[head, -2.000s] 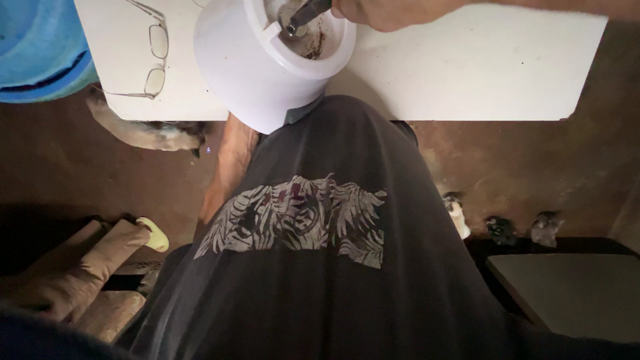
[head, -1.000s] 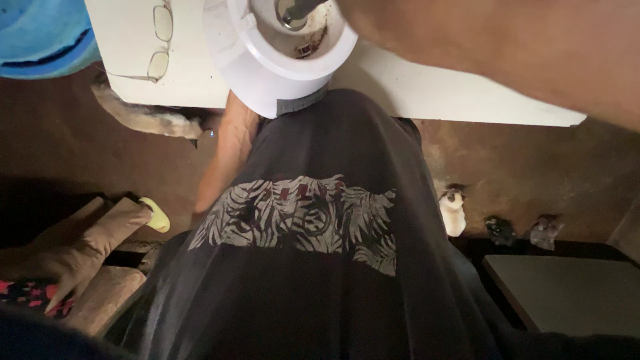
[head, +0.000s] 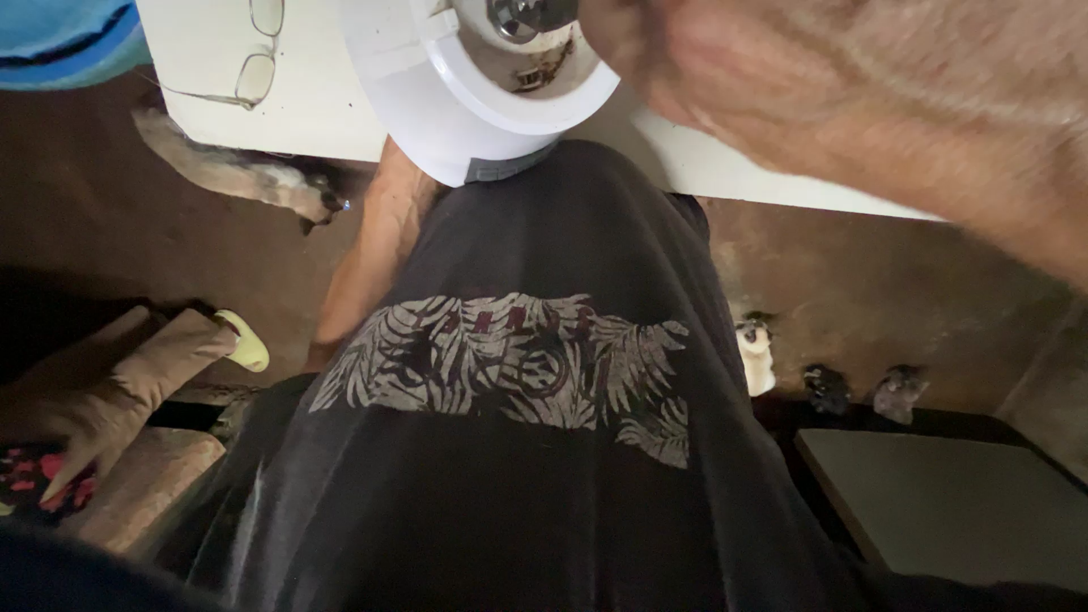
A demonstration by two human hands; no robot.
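Observation:
A white plastic appliance housing (head: 493, 136) lies tilted at the near edge of the white table, its round opening facing up. Inside the opening a small metal part (head: 531, 78) sits on a dirty, brown-stained surface. A dark, shiny tool (head: 523, 17) reaches into the opening from the top; its kind cannot be told. My right hand (head: 629, 51) is beside it at the upper right, blurred and cut off by the frame, so its fingers are hidden. My left forearm rises to the housing's lower left side, and the left hand is hidden behind the housing.
Eyeglasses (head: 255, 76) lie on the white table (head: 195, 119). A blue basin (head: 68, 42) is at the upper left. A cat (head: 229, 170) is on the floor beneath the table edge, with several small animals (head: 755, 357) at right. Another person's leg (head: 127, 382) and a grey-topped surface (head: 952, 501) flank my lap.
My right forearm has swung down across the right side of the table, covering more of it. The tool stays in the housing's opening.

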